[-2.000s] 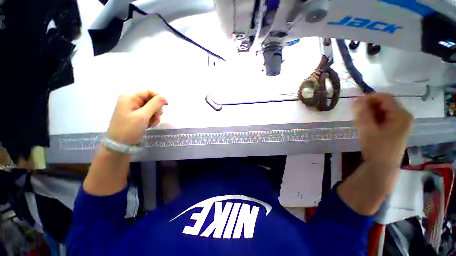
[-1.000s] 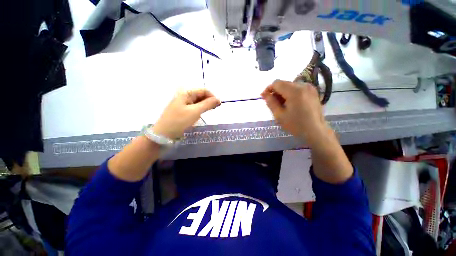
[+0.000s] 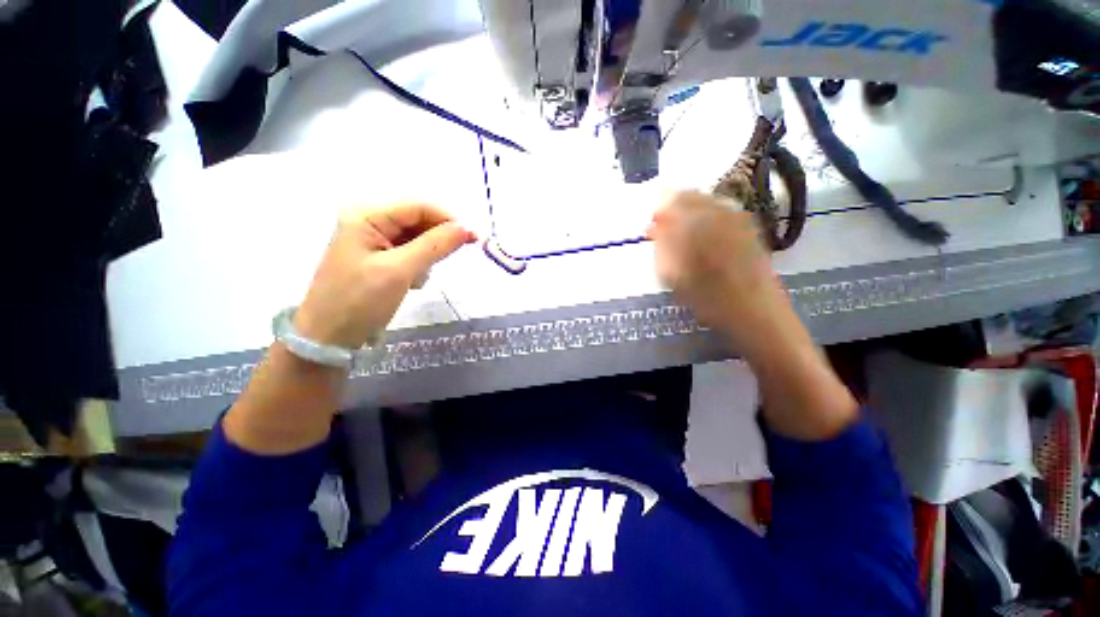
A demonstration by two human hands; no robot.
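Note:
A pale piece with black parts point(image 3: 227, 127) lies at the upper left. A narrow dark strip point(image 3: 422, 103) runs from it to near the presser foot. My left hand point(image 3: 368, 271) is over the table left of the needle area, thumb and forefinger pinched together; whether they hold something thin I cannot tell. My right hand point(image 3: 714, 253) is blurred, its fingers bunched, just left of the shears' wrapped handles point(image 3: 782, 199); what it holds, if anything, is hidden. A faint thin line point(image 3: 449, 304) shows on the table below my left hand.
The sewing machine head point(image 3: 844, 42) is above. A fuzzy dark strip point(image 3: 862, 175) and small dark-handled tools point(image 3: 881, 92) lie right of the shears. Black pieces point(image 3: 60, 241) are heaped at left. The ruler edge point(image 3: 531, 338) runs in front. A red basket point(image 3: 1068, 458) stands lower right.
My right hand came in from the far right to beside the shears. My left hand moved right towards it, then back left, so the hands are farther apart than one second ago.

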